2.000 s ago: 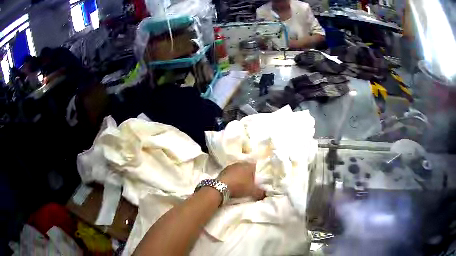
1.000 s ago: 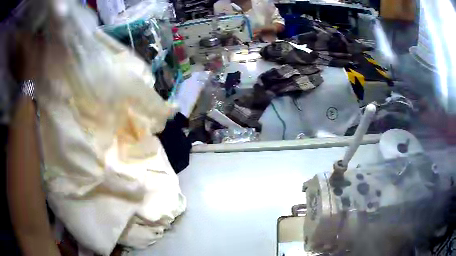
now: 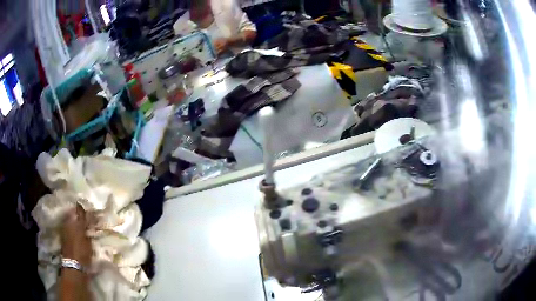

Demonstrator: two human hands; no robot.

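The cream cloth pieces [image 3: 120,182] lie in a crumpled heap at the left edge of the white table. My left hand [image 3: 75,235], with a metal watch on the wrist, is on the heap, its fingers sunk in the folds and partly hidden. Whether the fingers grip the cloth cannot be told. My right hand is not in view. The sewing machine head [image 3: 341,214] stands at the right, its top dusty, with an upright pale guide post.
The white table [image 3: 200,241] lies between heap and machine. Behind are plaid cloth [image 3: 258,91], a teal-rimmed basket [image 3: 88,111], a thread cone [image 3: 411,14] and a person in pale clothing at another machine.
The cream cloth, lifted high at the left a second ago, is now lower and bunched at the left table edge, with my left hand on it. The view has turned right and tilted.
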